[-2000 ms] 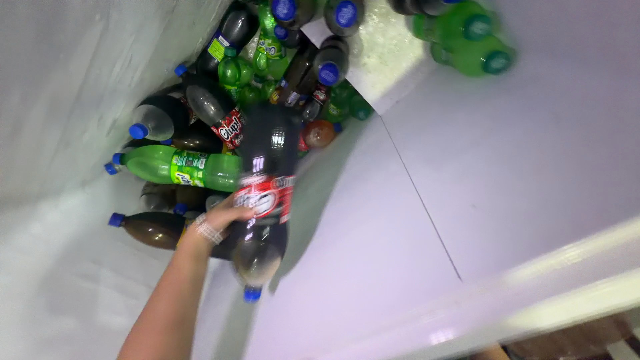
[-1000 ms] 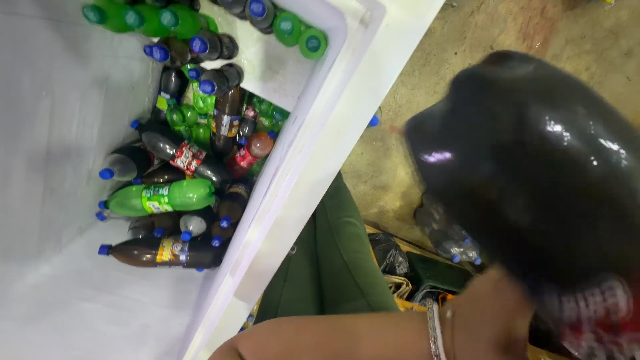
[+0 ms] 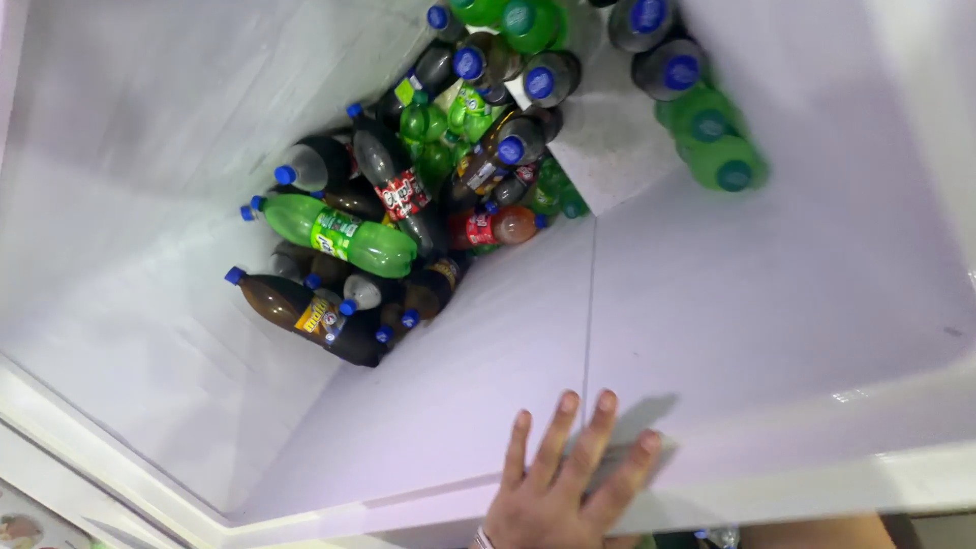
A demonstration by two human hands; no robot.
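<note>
My left hand (image 3: 568, 488), with a pale band at its wrist, is at the near rim of a white chest (image 3: 801, 473). Its fingers are spread and it holds nothing. Farther down inside lies a pile of plastic drink bottles. On the pile are a green bottle (image 3: 335, 232), a dark bottle with a red label (image 3: 396, 191) and a brown bottle with a yellow label (image 3: 309, 313). A reddish bottle (image 3: 496, 227) lies to their right. My right hand is not in view.
Several dark bottles with blue caps (image 3: 663, 46) and green bottles (image 3: 717, 145) stand on a raised white step (image 3: 610, 145) inside the chest. Steep white walls surround the pile. Below the near rim, a patch of skin (image 3: 816, 534) shows.
One second ago my left hand held a large dark bottle outside the chest, over the floor. It has let go of that bottle and is back at the rim. The view has swung back over the chest.
</note>
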